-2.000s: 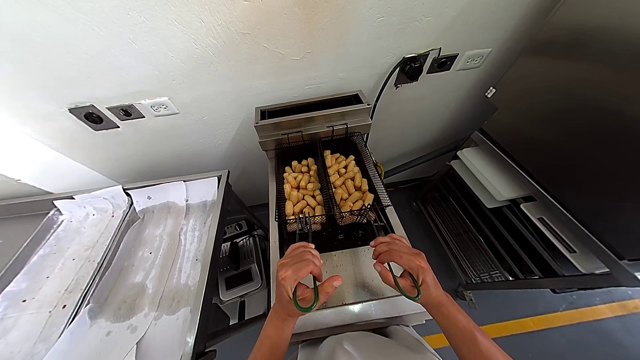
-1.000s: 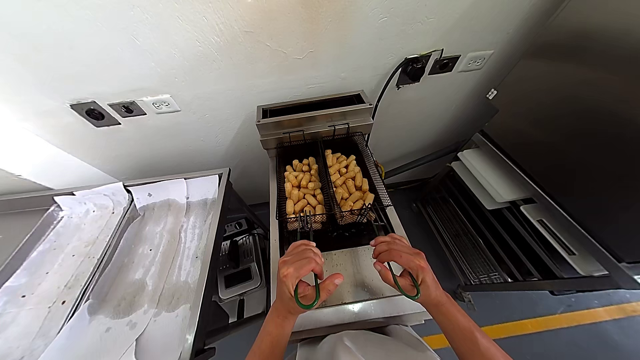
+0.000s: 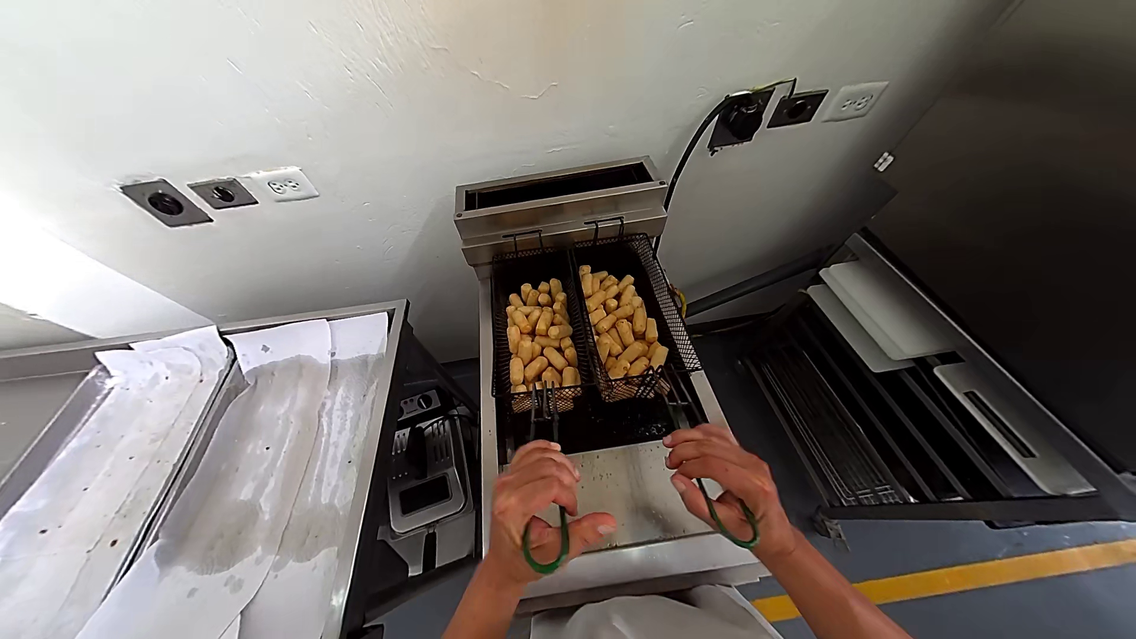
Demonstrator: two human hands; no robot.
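Two black wire fryer baskets sit side by side in a stainless steel deep fryer (image 3: 621, 497), both filled with short golden, finger-shaped fried pieces. My left hand (image 3: 541, 506) is curled over the green-ended handle (image 3: 548, 568) of the left basket (image 3: 532, 257), thumb held out to the side. Around the green-ended handle (image 3: 737, 537) of the right basket (image 3: 670, 311) my right hand (image 3: 728, 484) has its fingers. The food pieces in the left basket (image 3: 541, 333) and those in the right basket (image 3: 621, 324) lie in loose heaps. Dark oil shows below the baskets' front ends.
At left, metal trays hold oil-stained white paper (image 3: 257, 444). A small appliance (image 3: 430, 488) stands beneath, beside the fryer. To the right is a dark rack (image 3: 825, 399) with white boards (image 3: 887, 311). Behind the fryer, a black cable (image 3: 688, 160) runs to a wall socket (image 3: 741, 115).
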